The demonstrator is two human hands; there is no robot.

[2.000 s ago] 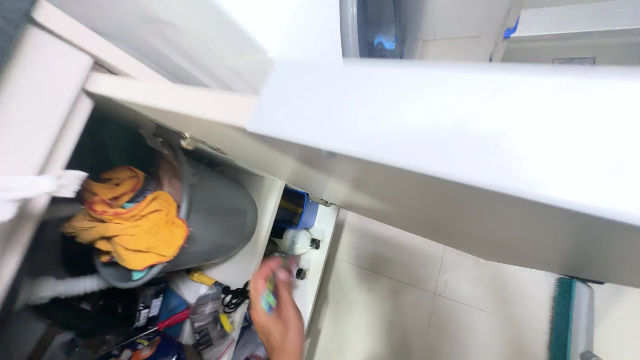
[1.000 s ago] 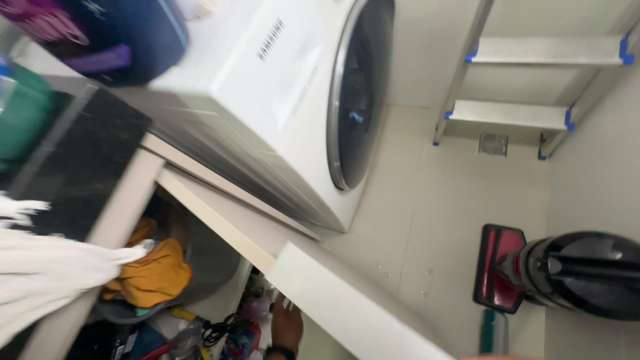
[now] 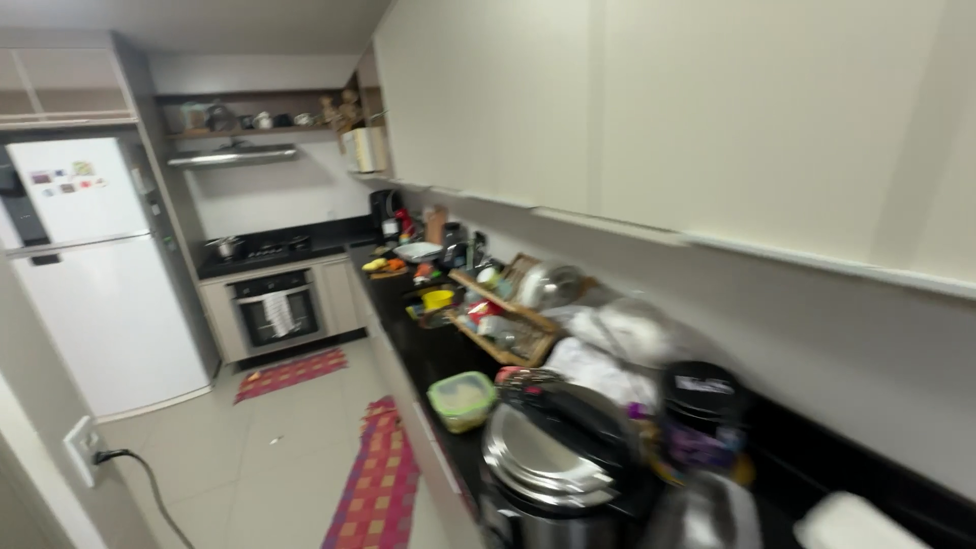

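Observation:
Neither my left hand nor my right hand shows in the head view now, so what they hold or touch is hidden. Closest at the lower middle is an electric pressure cooker [image 3: 553,457] with a steel lid and black handle, on the black countertop [image 3: 438,354]. A clear food container with a green rim [image 3: 461,400] stands to its left. Behind it, a wooden dish rack [image 3: 503,320] holds dishes, beside a white cloth [image 3: 595,370]. To the cooker's right is a dark jar with a black lid [image 3: 701,396]. The picture is blurred.
Cream upper cabinets [image 3: 488,114] overhang the counter. A white refrigerator [image 3: 107,305] stands at the left, a built-in oven [image 3: 274,309] at the far end. Red checkered rugs [image 3: 374,480] lie on the tiled floor. A black cord [image 3: 149,480] runs from a wall outlet [image 3: 82,450].
The view has swung from the open cabinet and washing machine to the kitchen counter. A hand seen at the cabinet in both earlier frames is out of view now.

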